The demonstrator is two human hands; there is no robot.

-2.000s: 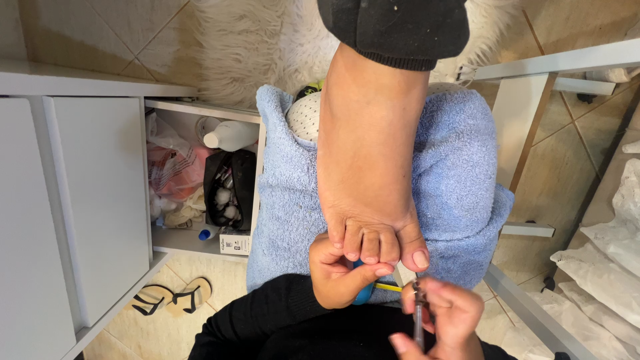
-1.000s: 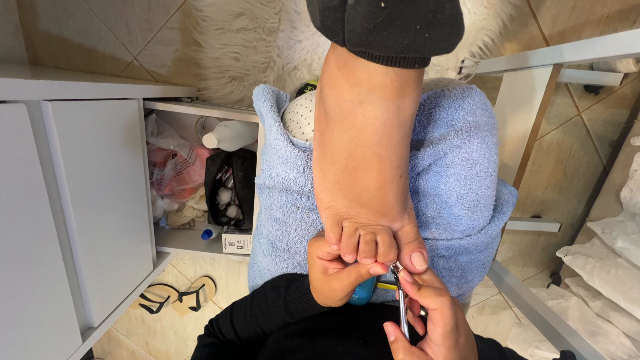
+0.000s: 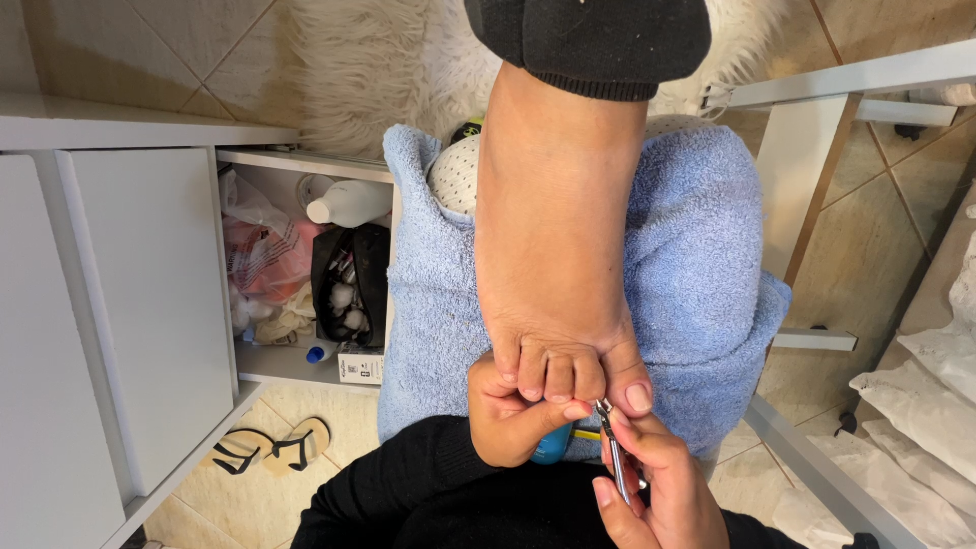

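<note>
Another person's bare foot (image 3: 557, 229) rests on a blue towel (image 3: 694, 252), toes toward me. My left hand (image 3: 511, 419) is at the small toes, its thumb by the tip of the second toe and its fingers hidden beneath them. Metal cuticle nippers (image 3: 614, 450) are held in my right hand (image 3: 663, 473), their jaws at the second toe's tip beside the big toe. Below my left hand lies part of a blue item (image 3: 552, 445), with a thin yellow stick (image 3: 585, 435) next to it.
On the left an open drawer (image 3: 286, 371) holds a white bottle (image 3: 351, 203), a black pouch (image 3: 366, 267), plastic bags and a small box. Flip-flops (image 3: 297, 444) lie on the tiled floor. A white fluffy rug (image 3: 366, 69) is beyond the towel; a metal frame (image 3: 854, 80) stands at the right.
The nippers have moved up to the second toe's tip and turned; two seconds ago a pale flat thing showed beside the big toe. My left hand stays at the small toes.
</note>
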